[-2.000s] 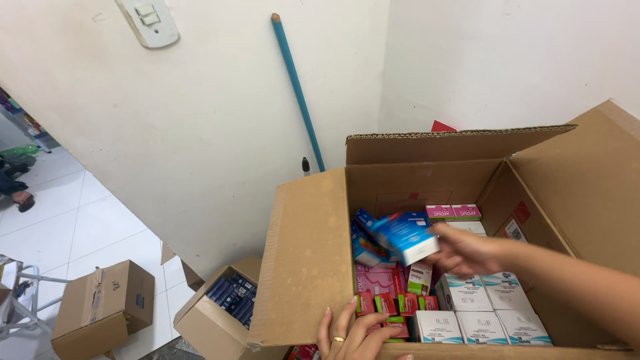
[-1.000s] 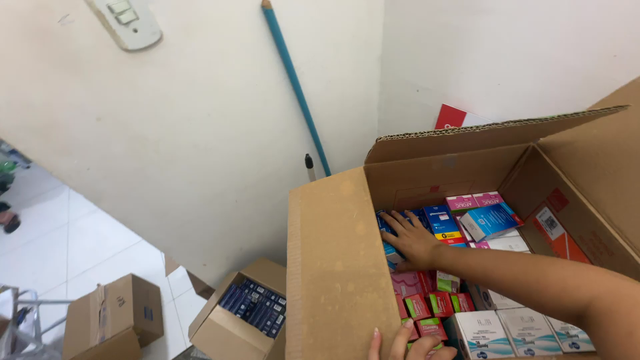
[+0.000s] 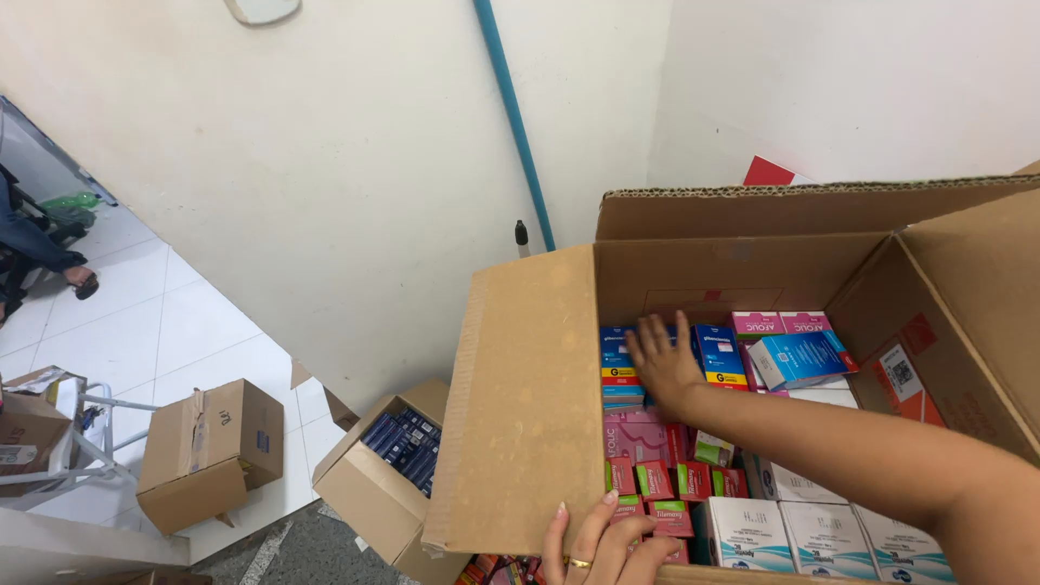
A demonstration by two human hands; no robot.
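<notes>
A large open cardboard box (image 3: 520,398) holds rows of small medicine cartons. My right hand (image 3: 668,366), fingers spread, presses on blue cartons (image 3: 719,355) standing along the box's far side. My left hand (image 3: 605,540), with a ring on one finger, rests over the near edge of the box, its fingertips by the red and green cartons (image 3: 654,479). A blue and white carton (image 3: 800,359) lies tilted on top of others at the far right. Pink cartons (image 3: 757,323) stand behind it. White cartons (image 3: 747,532) fill the near right part.
Left of the large box, a smaller open box (image 3: 370,471) holds dark blue cartons (image 3: 406,443). A closed cardboard box (image 3: 203,455) sits on the tiled floor beside a white metal frame (image 3: 101,439). A blue pole (image 3: 516,122) leans on the wall. Another person's hand (image 3: 80,276) shows far left.
Two seconds ago my right hand held a blurred blue carton above the box; now it presses on blue cartons standing inside. The blue and white carton has lain on top since a second ago.
</notes>
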